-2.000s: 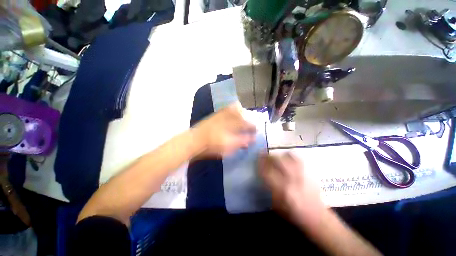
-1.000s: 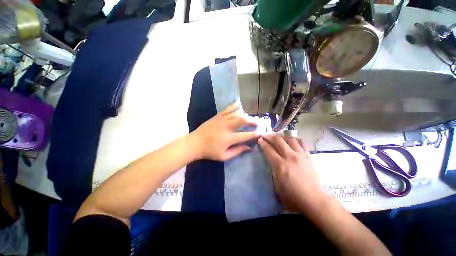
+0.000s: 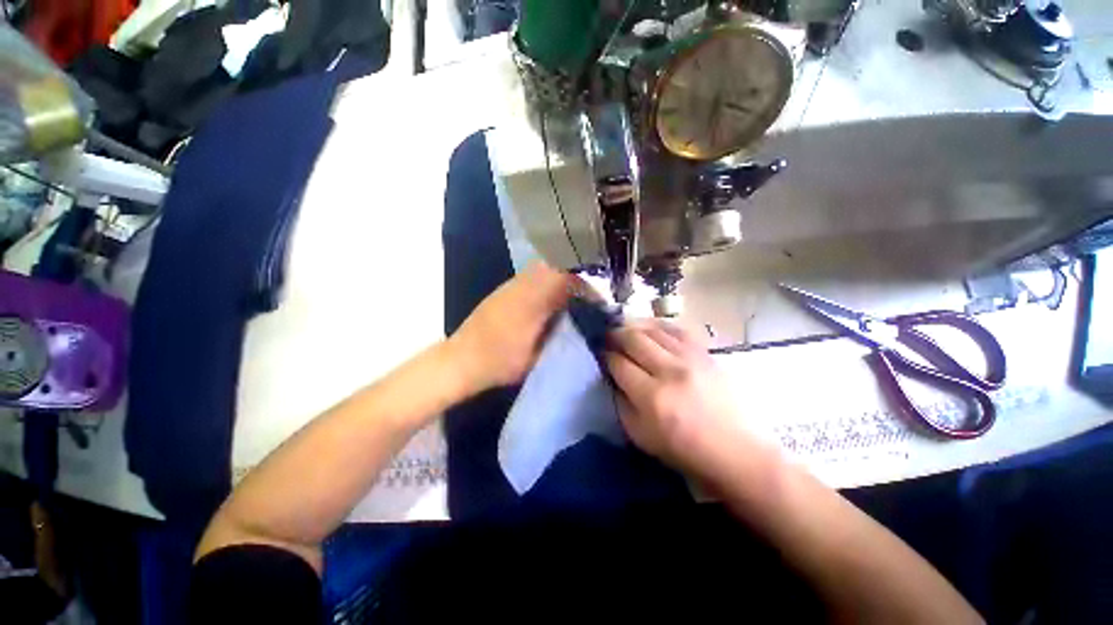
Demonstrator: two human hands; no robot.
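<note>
A navy cut panel (image 3: 479, 263) lies under the needle area of the sewing machine, with a light grey-blue piece (image 3: 552, 409) over it. The lower part of the light piece is lifted and folded. My left hand (image 3: 525, 320) grips the cloth at its left, close to the presser foot and needle (image 3: 620, 278). My right hand (image 3: 665, 385) pinches the cloth just right of it, with a small dark fold between the two hands. The fingertips are partly hidden by the cloth.
Open shears (image 3: 903, 348) lie right of the needle. A stack of navy panels (image 3: 201, 293) is at left, beside a purple device (image 3: 79, 342). The machine head with a round disc (image 3: 723, 92) stands above the hands. A dark-edged flat object (image 3: 1098, 324) lies far right.
The lower light piece has been lifted and folded up from lying flat. Both hands now pinch the cloth near the presser foot. The view has shifted slightly.
</note>
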